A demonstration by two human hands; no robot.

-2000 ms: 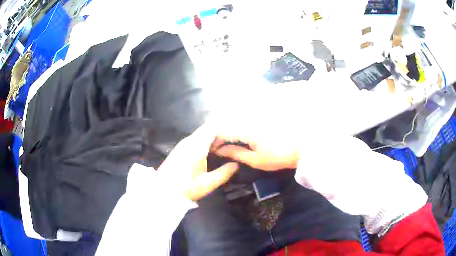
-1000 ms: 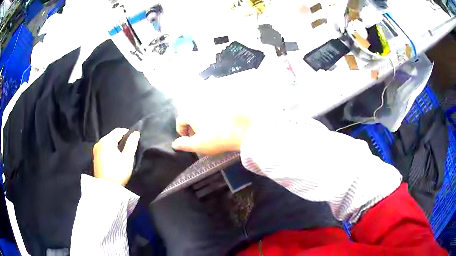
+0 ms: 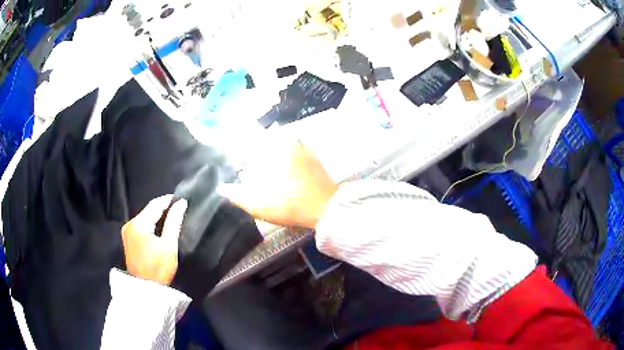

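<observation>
A large black garment piece (image 3: 89,205) spreads over the left of the white table and past its front edge. My left hand (image 3: 152,239) is on it, with a dark fold between thumb and forefinger. My right hand (image 3: 294,188) lies at the cloth's right edge. Glare washes out this hand and the area behind it, so its fingertips and any grip are unclear. Black labels with pale lettering lie behind my right hand (image 3: 311,97) and further right (image 3: 432,82). A snips-like tool with a pink-red and blue handle (image 3: 378,106) lies between them.
A round tub of scraps (image 3: 460,51) stands at the back right. A ruler strip (image 3: 274,246) runs along the table's front edge. A clear plastic bag (image 3: 547,130) hangs at right, above blue crates (image 3: 581,150) with dark garments. A blue strip (image 3: 229,96) lies behind the cloth.
My hands were together at the table's front edge; they are now apart, my left further left on the cloth. The ruler strip has come into sight. The view has shifted to the right.
</observation>
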